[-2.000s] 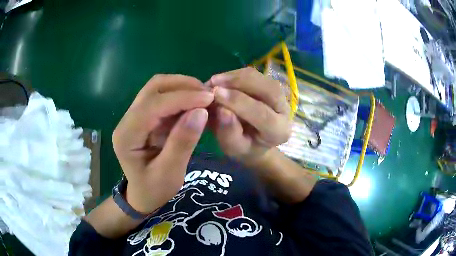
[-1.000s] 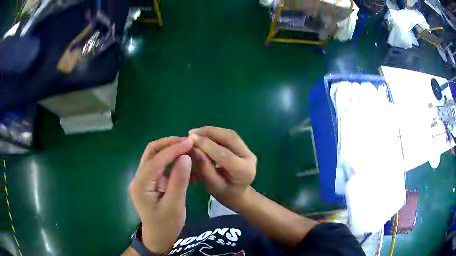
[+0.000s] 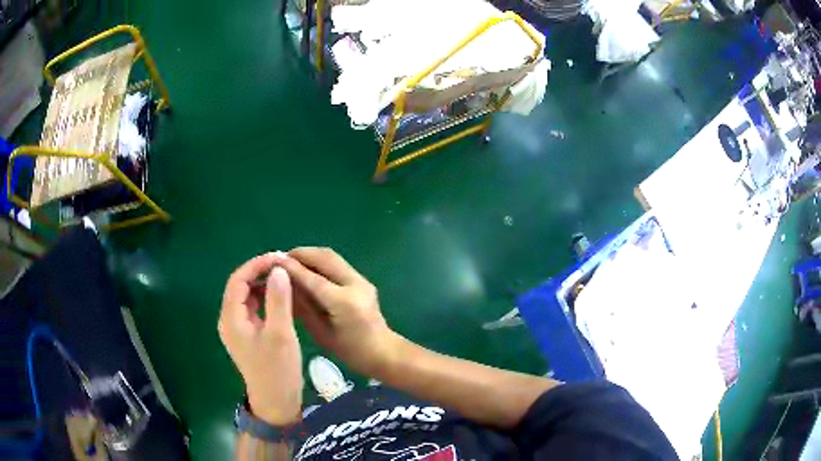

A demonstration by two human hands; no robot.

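My left hand, with a dark band on its wrist, and my right hand are raised low and left of centre. Their thumbs and fingertips meet in a pinch. Anything between the fingertips is too small to make out. At the lower left is the black pressing table, with a steam iron at its corner and a blue steam hose. Neither hand touches them.
A yellow-framed trolley stands upper left. Another cart bears white pieces at the top. A pale table and a blue bin with white cloth stand right. Green floor lies between. A white shoe shows below.
The view has swung, bringing the pressing table and iron into the lower left and the carts into the upper part. My hands are lower and further left, fingertips still together.
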